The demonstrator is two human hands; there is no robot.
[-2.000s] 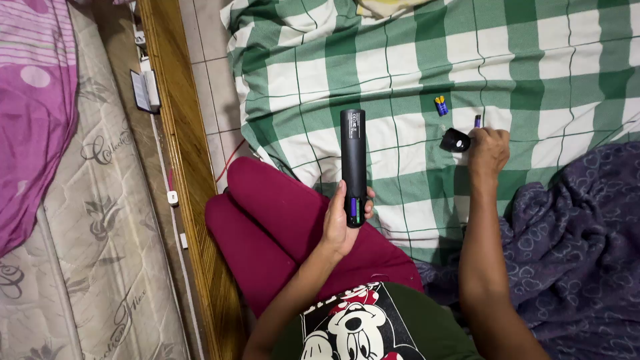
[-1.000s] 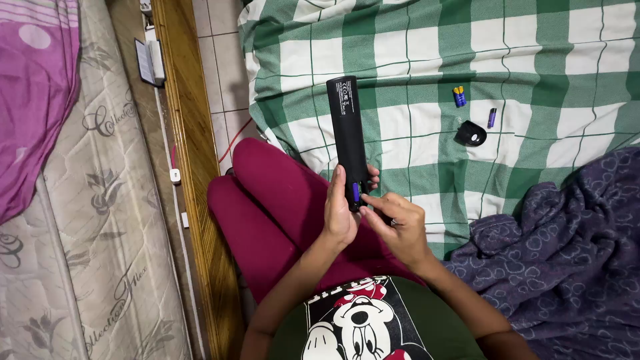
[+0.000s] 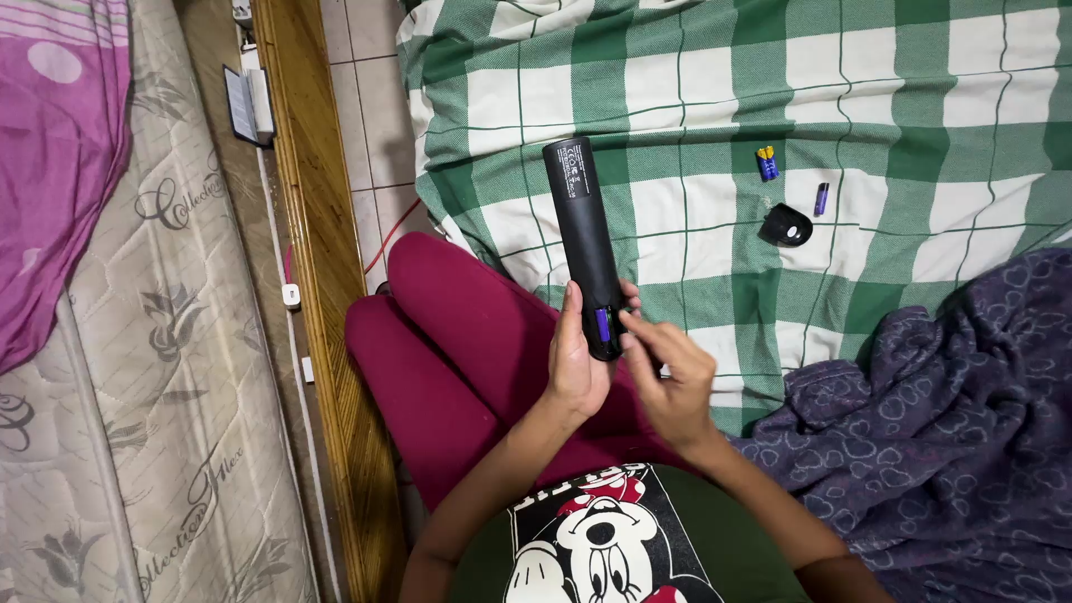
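Observation:
My left hand (image 3: 582, 368) holds a black remote control (image 3: 584, 226), its labelled back facing up and its battery compartment uncovered at the lower end. A purple battery (image 3: 603, 325) lies in that compartment. The fingertips of my right hand (image 3: 674, 381) touch the compartment's right edge; whether they hold anything is hidden. On the checked blanket to the right rest a black battery cover (image 3: 785, 225), a loose purple battery (image 3: 822, 199) and blue batteries with yellow ends (image 3: 767, 164).
A green and white checked blanket (image 3: 703, 92) spreads ahead, with a dark heart-patterned blanket (image 3: 946, 435) at the right. A wooden bed rail (image 3: 310, 209), white cables and a bare mattress (image 3: 193, 335) are at the left.
Two seconds ago my right hand was by the battery cover on the blanket; since then it has come to the remote's open compartment. My left hand still holds the remote.

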